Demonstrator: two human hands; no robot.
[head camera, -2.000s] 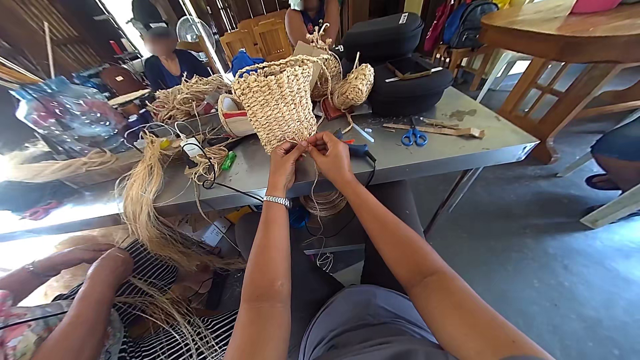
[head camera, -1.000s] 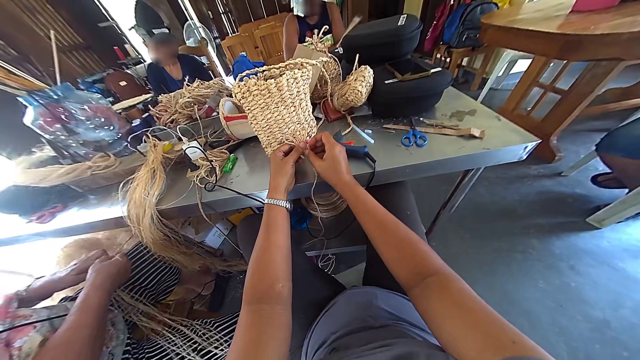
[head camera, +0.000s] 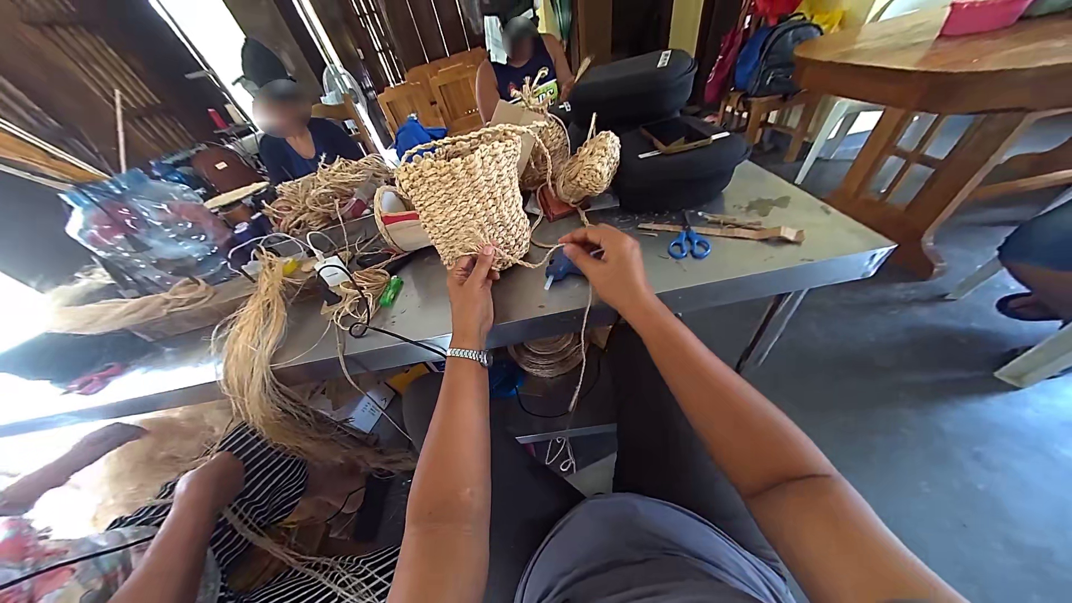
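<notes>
A woven natural-fibre basket leans on the metal table, its lower edge toward me. My left hand pinches that edge between thumb and fingers. To its right, my right hand grips a thin fibre cord that runs from the basket's lower edge and hangs past the table edge. A blue glue gun lies partly behind my right hand. Blue-handled scissors rest farther right, beside flat strips. Behind the basket are a smaller woven piece and a roll with a red stripe.
Black cases stand at the table's back. Fibre bundles, a white plug adapter with cables and a green object lie left. A co-worker's hands handle fibres at lower left; two people sit across. A wooden table stands right.
My right hand has moved right, away from my left hand and the basket's edge, drawing the cord out. My left hand stays at the basket. The co-worker's hands at lower left have shifted.
</notes>
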